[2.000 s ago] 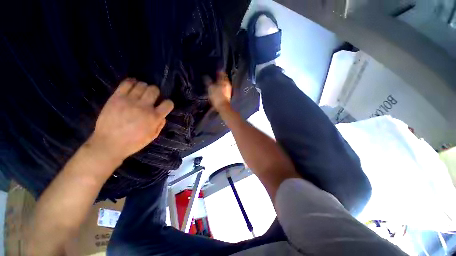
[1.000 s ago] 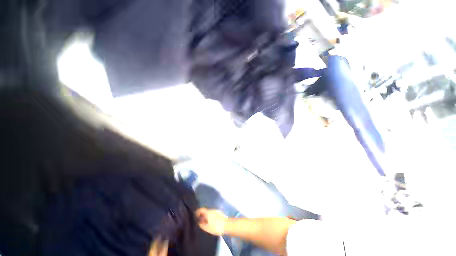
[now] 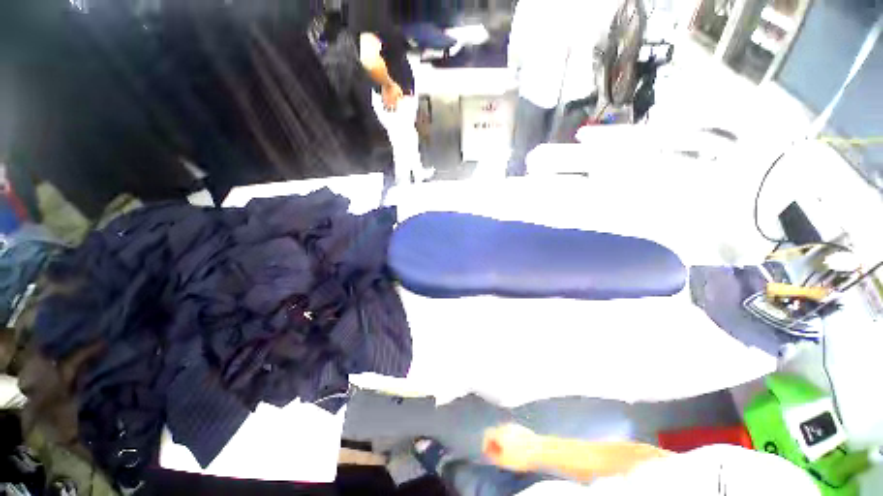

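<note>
A large crumpled heap of dark pinstriped garments [image 3: 242, 291] lies at the left of the white-covered table [image 3: 542, 349]. A plain navy padded pressing board [image 3: 537, 257] lies lengthwise to the right of the heap, with nothing on it. A steam iron [image 3: 799, 300] with an orange-yellow handle stands at the right end, by a dark cloth pad [image 3: 731, 295]. My right hand [image 3: 503, 449] is low at the near side, below the table's front edge and away from heap and board. It is small and blurred, so its grip is unclear. My left hand is not in view.
A green item with a white label [image 3: 813, 426] and a red item [image 3: 702, 438] are at the lower right. Cables hang near the iron. Across the table are a person's arm [image 3: 382, 77], a person in white [image 3: 547, 53] and a fan [image 3: 620, 58].
The view has swung from dark striped cloth at lap level up to the table. My left hand has left the picture. My right hand is away from the dark cloth.
</note>
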